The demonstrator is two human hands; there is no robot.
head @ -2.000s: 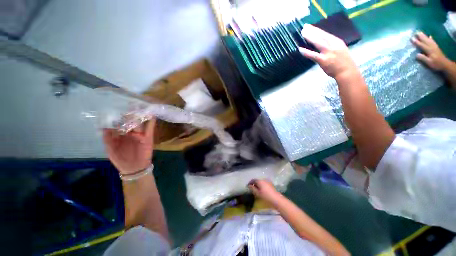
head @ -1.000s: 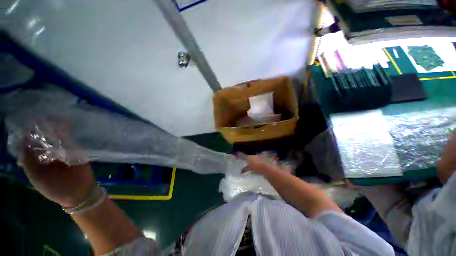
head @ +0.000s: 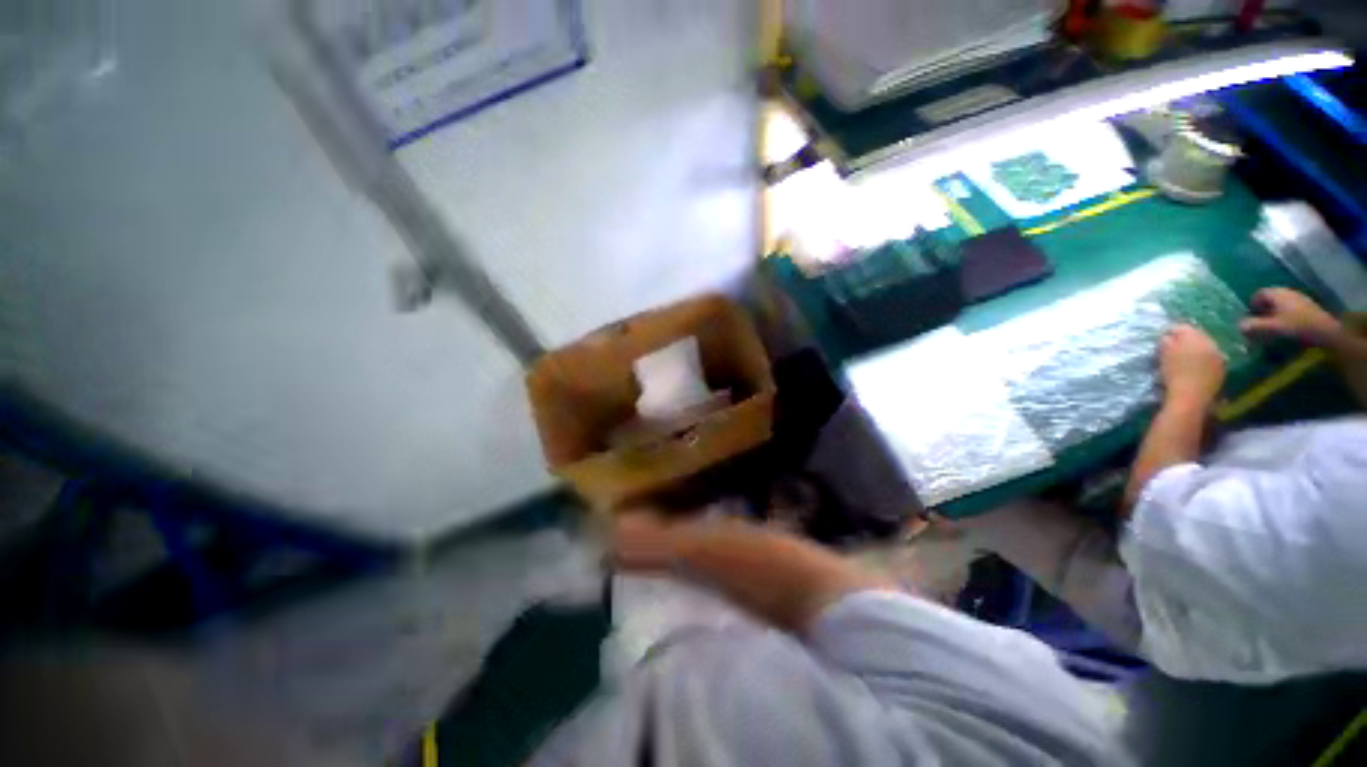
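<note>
A band of clear wrap (head: pixel 502 599), strongly blurred, runs from my lap toward the lower left. My right hand (head: pixel 648 543) is blurred in front of the cardboard box, closed at the upper end of this band. Whitish wrap (head: pixel 645 611) lies below my right hand, partly hidden by my arm and sleeve. A blurred brownish patch at the lower left edge may be my left hand or forearm; its fingers cannot be made out.
An open cardboard box (head: pixel 577 427) with white pieces stands by the white door (head: pixel 225 300). At right, a co-worker's hands (head: pixel 1195 364) are on a green board over bubble sheets (head: pixel 960 412) on the green bench. A black rack (head: pixel 895 292) and dark block (head: pixel 1005 264) stand behind.
The view has swung. My left hand has moved down toward the lower left edge with the wrap band sloping lower. The co-worker's two hands have come together on a green board.
</note>
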